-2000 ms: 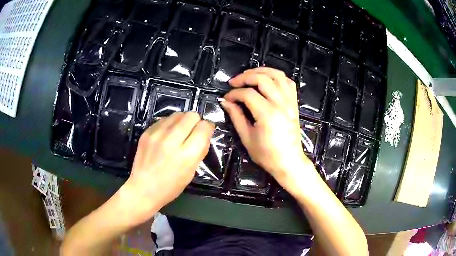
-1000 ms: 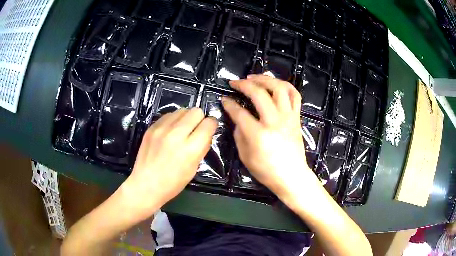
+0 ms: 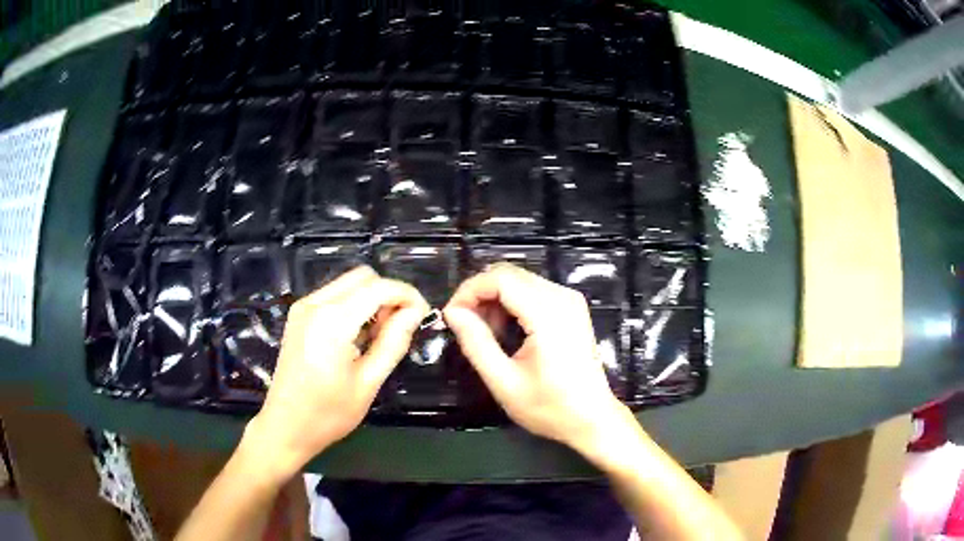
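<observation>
A large glossy black blister tray (image 3: 391, 159) with rows of rectangular pockets lies on the dark green bench. My left hand (image 3: 328, 354) and my right hand (image 3: 537, 354) are over its front rows, fingertips close together. A tiny pale piece (image 3: 434, 318) shows between the fingertips, touching or nearly touching both hands. It is too small to tell its shape. The thumb and index finger of each hand are pinched. Parts of the pockets under my hands are hidden.
A heap of small white pieces (image 3: 739, 193) lies right of the tray, with a tan cardboard sheet (image 3: 849, 238) beyond it. A white printed sheet (image 3: 19, 227) lies at far left. A pale rail (image 3: 751, 55) and grey post (image 3: 907, 70) stand behind. White lattice scrap (image 3: 122, 481) hangs below the bench edge.
The view has turned, so the tray looks straighter and the heap and cardboard appear further left. Both hands have moved to face each other, fingertips meeting around a tiny pale piece.
</observation>
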